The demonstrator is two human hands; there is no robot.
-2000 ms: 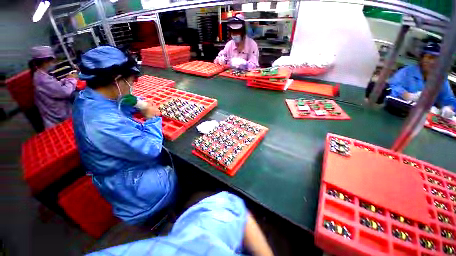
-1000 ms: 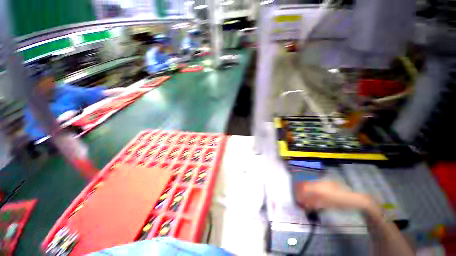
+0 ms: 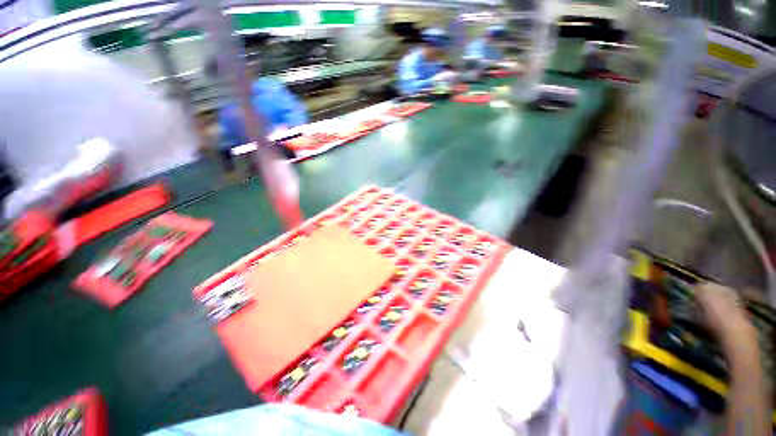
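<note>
My right hand [image 3: 723, 308] is bare and blurred at the far right, over the black fixture with a yellow edge [image 3: 672, 358] and its circuit boards. I cannot tell whether it holds anything. My left hand is not in view; a blue sleeve [image 3: 272, 423] shows at the bottom edge. A large red compartment tray [image 3: 442, 351] lies in front of me, with circuit boards [image 3: 360, 353] in many pockets and some front pockets empty. A flat orange-tan divider sheet [image 3: 315, 294] lies on it, with a few boards [image 3: 226, 298] beside it at the left corner.
A crumpled white cloth or bag [image 3: 510, 375] lies between tray and machine. A blurred upright post [image 3: 630, 196] stands before the machine. A blue-grey pendant [image 3: 651, 409] is partly visible below the fixture. Smaller red trays [image 3: 140, 260] lie left on the green bench [image 3: 425, 162]. Workers in blue [image 3: 421, 68] sit beyond.
The view swung right to the machine, then partly back left. My right hand, over the pendant one second ago, is now over the fixture. The large tray appears nearer the picture's middle.
</note>
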